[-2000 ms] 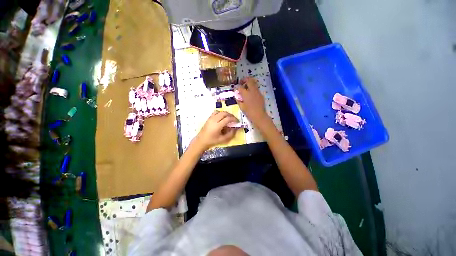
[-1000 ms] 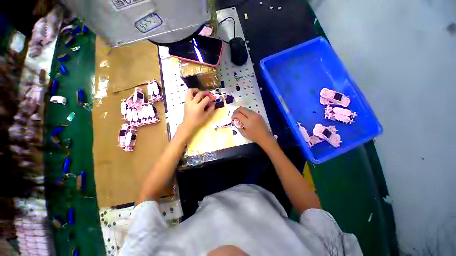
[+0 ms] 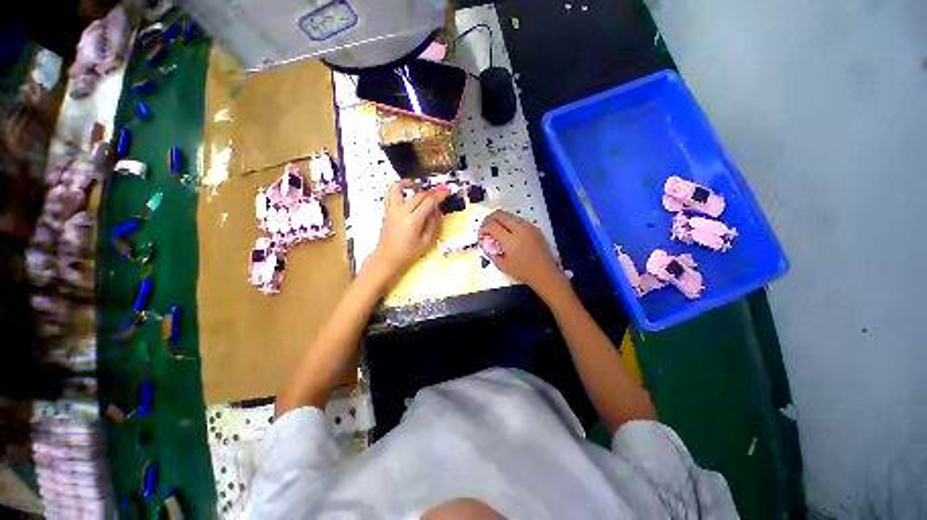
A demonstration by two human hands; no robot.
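Note:
My left hand (image 3: pixel 409 225) is at the small black blocks (image 3: pixel 452 202), its fingers around a pale pink piece (image 3: pixel 439 190) there; whether it grips or only presses it is unclear. My right hand (image 3: pixel 516 245) holds another pink and white piece (image 3: pixel 490 245) between its fingertips, over the yellow sheet (image 3: pixel 437 279) near the front edge of the perforated plate (image 3: pixel 363 137). A brown-amber block (image 3: pixel 434 152) with a dark part stands behind the black blocks. The fingers partly hide both pieces.
Several pink pieces lie on the brown sheet (image 3: pixel 269 335) at left and in the blue bin (image 3: pixel 600 168) at right. A phone (image 3: pixel 417 89) and black mouse (image 3: pixel 498 96) lie behind. A grey machine housing (image 3: pixel 295 30) overhangs. Blue parts are on the green belt.
Since two seconds ago, my left hand has moved from the yellow sheet to the black blocks. My right hand has moved from the blocks to the yellow sheet. The view has shifted slightly.

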